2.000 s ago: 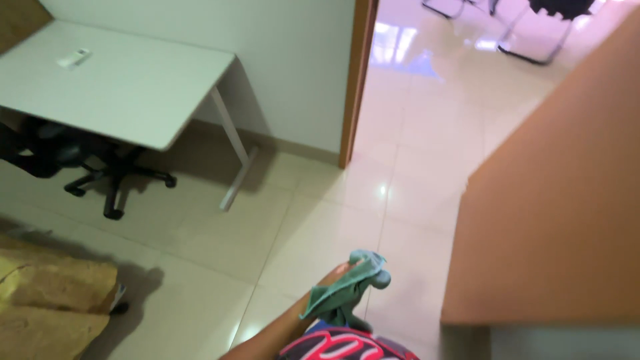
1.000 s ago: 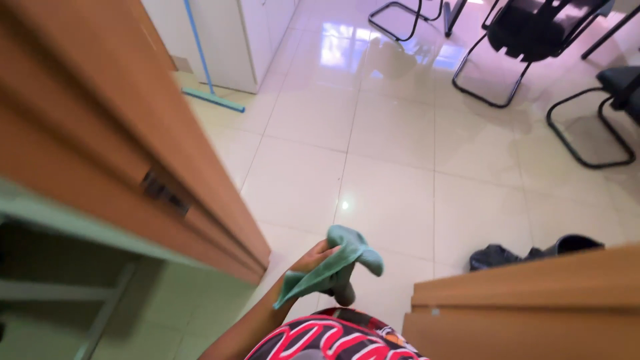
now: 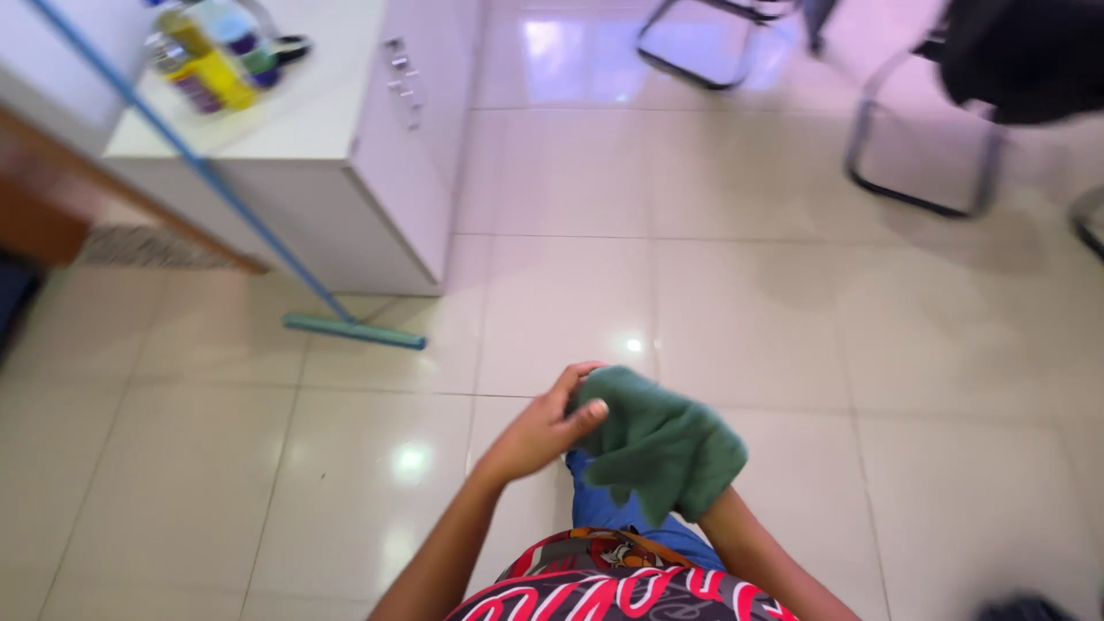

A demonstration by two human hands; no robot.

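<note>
A green cloth (image 3: 660, 440) is in front of my body, above the tiled floor. My left hand (image 3: 552, 423) is at the cloth's left edge, with its fingers partly behind the fabric and its thumb against the front. The cloth drapes over my right hand, which is hidden; only the right forearm (image 3: 759, 552) comes out below it. Whether the right hand grips the cloth cannot be seen.
A white cabinet (image 3: 285, 138) stands at upper left, with several bottles (image 3: 216, 65) on top. A blue floor squeegee (image 3: 354, 330) leans across it. Black chairs (image 3: 1018, 60) with metal frames stand at upper right. A dark object (image 3: 1026, 608) lies at lower right.
The view has moved through a doorway, and the cabinet and squeegee are now nearer. The cloth, earlier bunched at my left hand, now covers my right hand too.
</note>
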